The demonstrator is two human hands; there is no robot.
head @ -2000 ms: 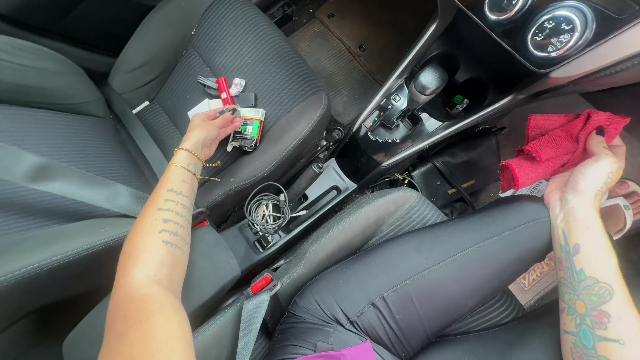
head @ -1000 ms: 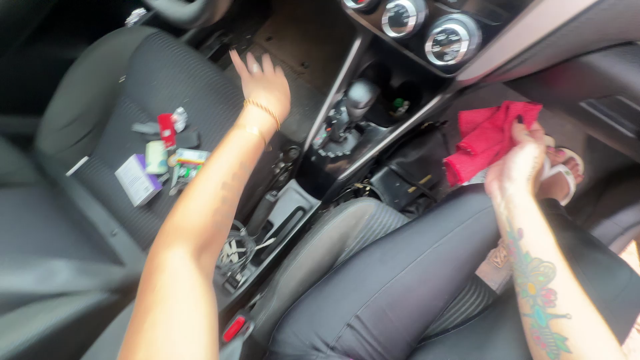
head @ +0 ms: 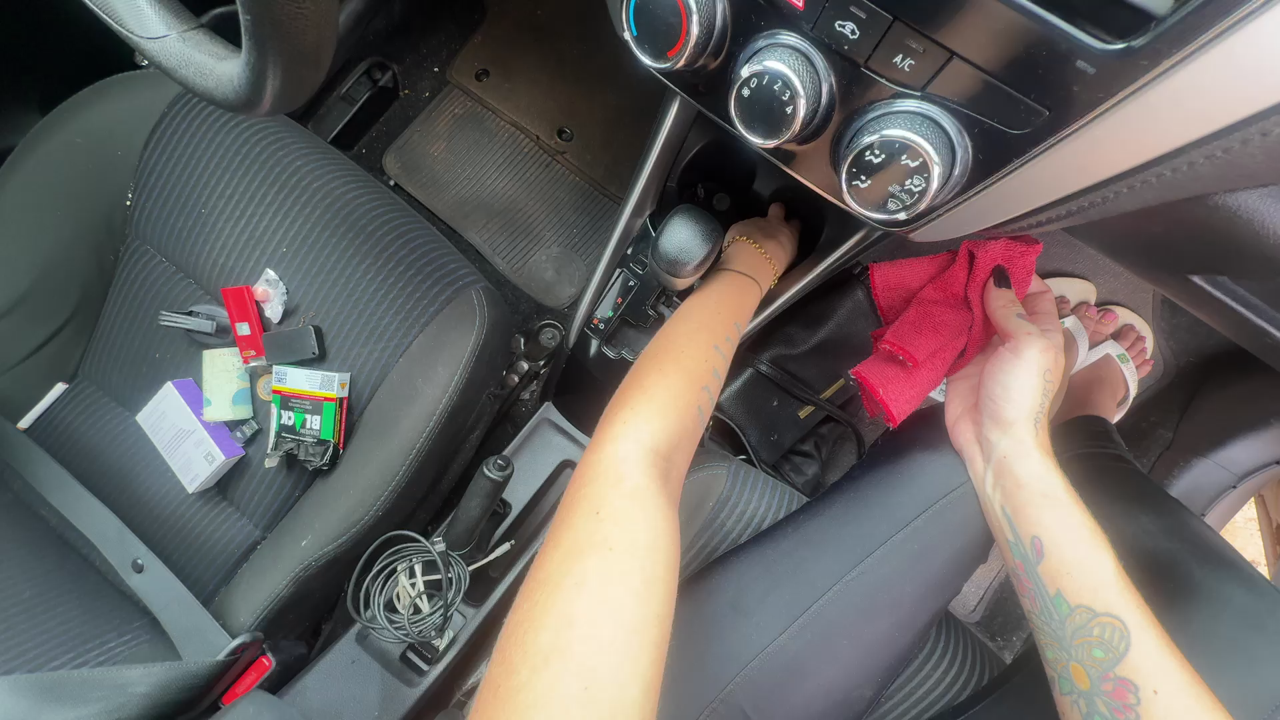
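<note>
My left hand [head: 765, 243] reaches into the dark cubby [head: 815, 215] of the centre console, just right of the gear lever [head: 686, 245]. Its fingertips are hidden in shadow, so whether they hold anything does not show. At the right, my right hand [head: 1005, 365] holds a red cloth [head: 925, 325], pinched under the thumb. On the driver's seat [head: 330, 220] lie a red box [head: 243, 322], a purple and white box [head: 190, 435], a black and green packet [head: 308, 415], a dark key fob [head: 292, 344] and a pale green packet [head: 227, 384].
Coiled cables [head: 408, 588] lie beside the handbrake lever [head: 482, 500]. A black bag [head: 790, 400] stands in the footwell below the red cloth. Climate knobs [head: 776, 90] sit above the cubby, and the steering wheel [head: 250, 55] is at the upper left.
My left hand was over the items on the driver's seat, then passed over toward the console, and is now in the cubby. My right hand keeps hold of the red cloth. The view has shifted.
</note>
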